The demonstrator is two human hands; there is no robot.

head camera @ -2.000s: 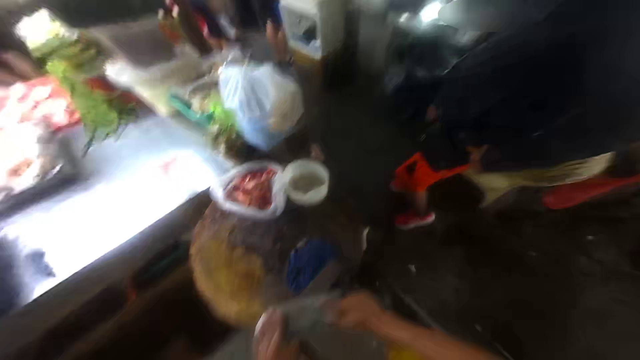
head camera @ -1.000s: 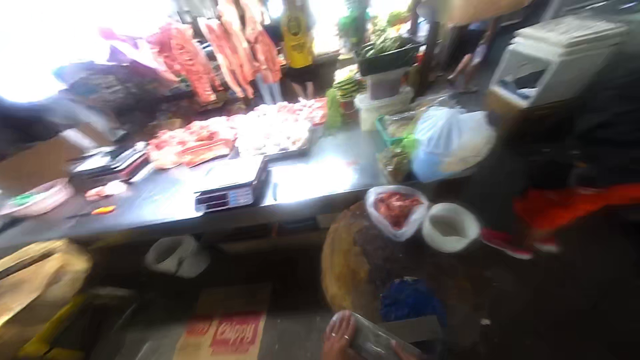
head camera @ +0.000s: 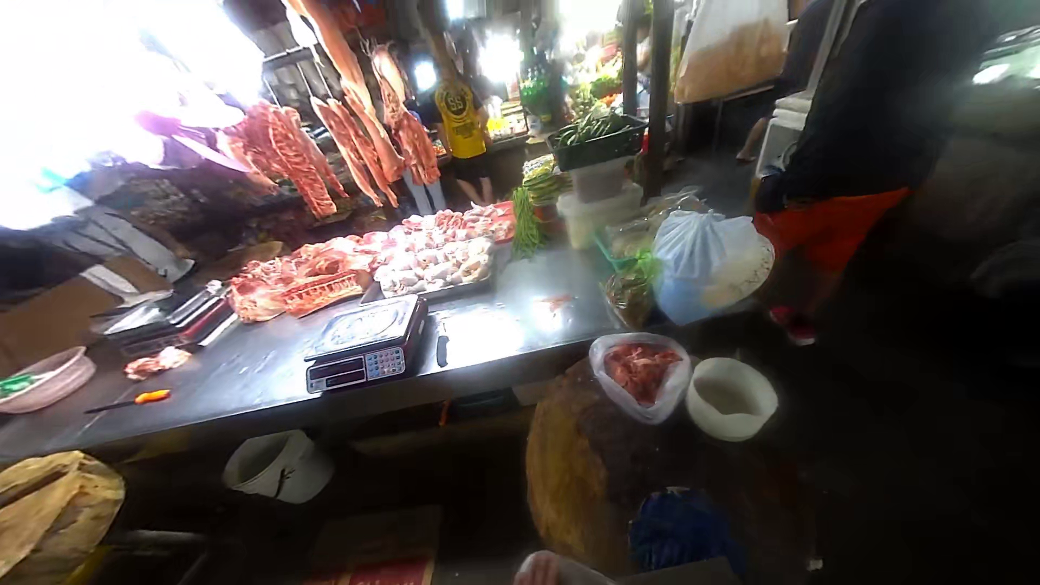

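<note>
Only the fingers of one hand, seemingly my left hand (head camera: 538, 570), show at the bottom edge, beside clear plastic; whether they grip it cannot be told. My right hand is out of view. A flat grey edge (head camera: 682, 573) lies just right of the fingers. Above it a blue cloth or bag (head camera: 682, 532) rests on a round wooden chopping block (head camera: 569, 471). On the block's far side stand a plastic-lined container of raw meat pieces (head camera: 642, 370) and a white tub (head camera: 731, 398).
A metal counter (head camera: 504, 325) holds a digital scale (head camera: 366, 341), a dark-handled knife (head camera: 442, 348), an orange-handled knife (head camera: 134, 400), raw meat (head camera: 309, 276) and a tied plastic bag (head camera: 707, 260). Meat slabs (head camera: 292, 154) hang behind. A person in orange shorts (head camera: 837, 227) stands at right.
The view has swung left and up since two seconds ago. Both hands showed near the block earlier; now only a few fingers remain at the bottom edge. The person in orange now stands beside the counter.
</note>
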